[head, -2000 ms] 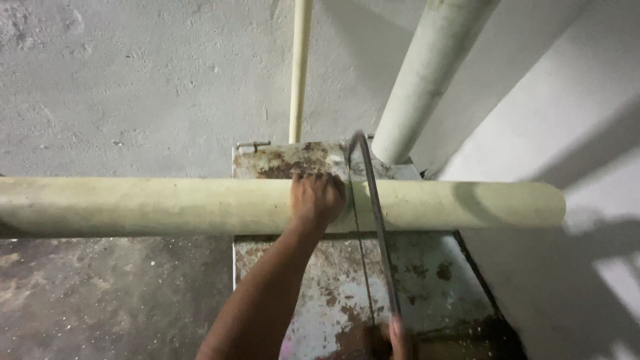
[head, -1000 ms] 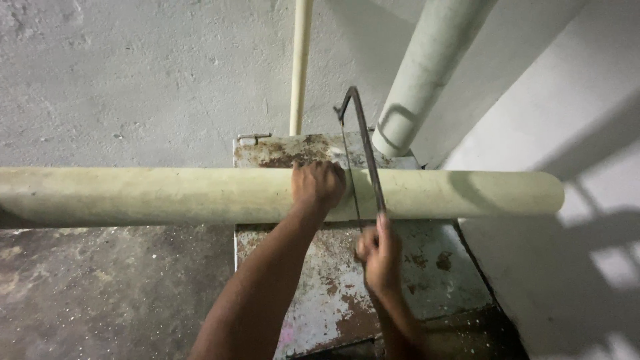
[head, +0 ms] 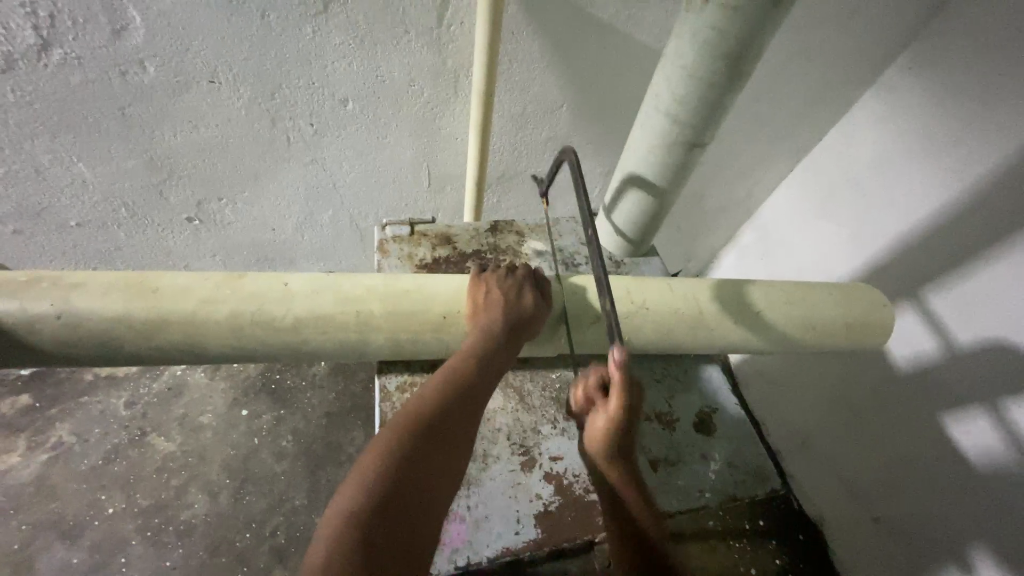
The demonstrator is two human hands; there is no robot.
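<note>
A thick cream plastic pipe [head: 240, 316] lies crosswise over a rusty, paint-flaked metal plate [head: 512, 424]. My left hand [head: 510, 302] grips the top of the pipe, just left of the saw blade. In my right hand [head: 610, 400], below the pipe, is the handle end of a hacksaw [head: 592, 240]. Its thin blade crosses the pipe beside my left hand, and its dark frame arches over to the right, the far end reaching past the pipe. The handle itself is mostly hidden by my fingers.
Behind the pipe, a thin cream pipe [head: 484, 112] and a thick pale pipe [head: 680, 120] rise along the rough grey wall [head: 240, 120]. A small metal hinge or bolt [head: 410, 222] sits at the plate's back left corner. Speckled floor [head: 176, 472] lies at left.
My right hand and the hacksaw have moved forward, away from me, since two seconds ago; they are about where they were one second ago. My left hand keeps its hold on the pipe.
</note>
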